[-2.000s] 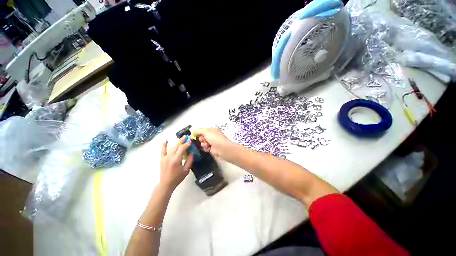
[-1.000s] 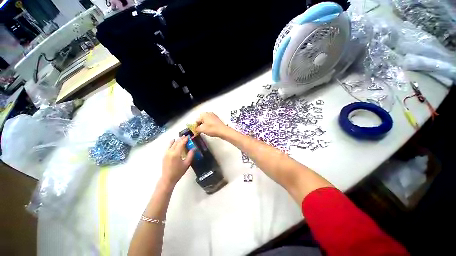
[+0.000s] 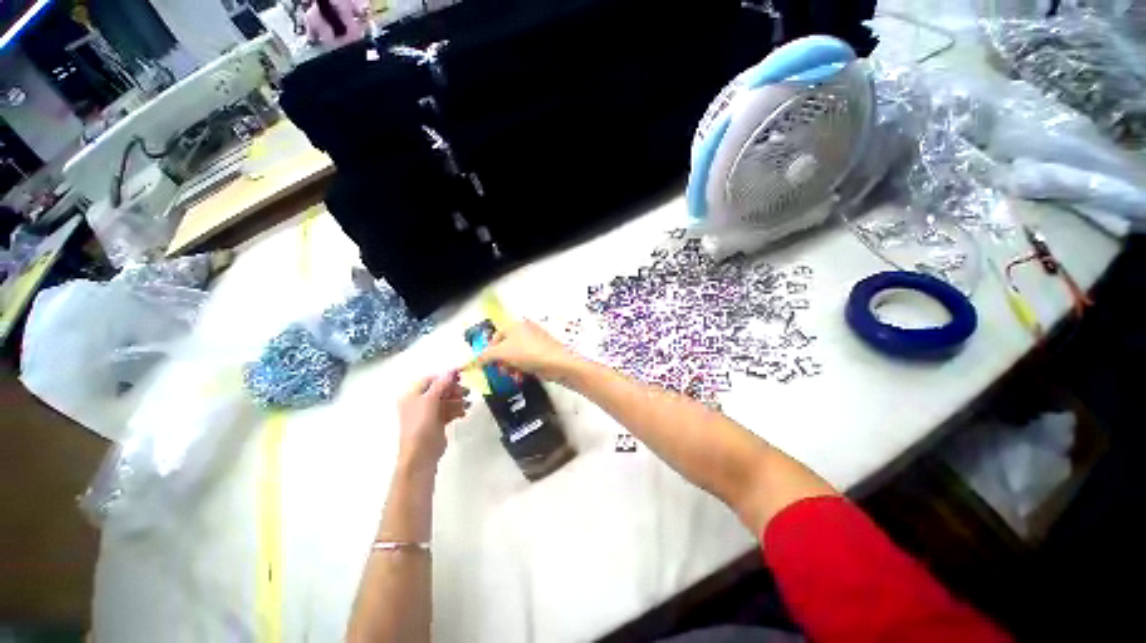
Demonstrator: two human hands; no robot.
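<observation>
The black tape dispenser [image 3: 538, 440] stands on the white-topped table, tilted in view. A light blue tape roll [image 3: 499, 379] shows at its upper part, partly covered by fingers. My right hand [image 3: 528, 352] is at the dispenser's top, its fingers closed on a small yellow piece [image 3: 493, 305], which is blurred. My left hand [image 3: 434, 405] is just left of the dispenser, fingers bent together. A thin yellowish bit shows at its fingertips; whether it is held is unclear. The dark blue tape roll [image 3: 911, 315] lies flat on the right.
Small metal buckles [image 3: 691, 320] are spread right of the dispenser, below a desk fan [image 3: 785, 151]. Black fabric bundles [image 3: 566, 126] stand behind. Bagged hardware [image 3: 295, 367] and plastic lie left. Red-orange-handled snips [image 3: 1046, 266] are far right. A person [image 3: 337, 18] is in the background.
My left hand has come off the dispenser and moved slightly left, its fingers drawn together. My right hand has stayed at the top, moving slightly lower. The view has shifted a little.
</observation>
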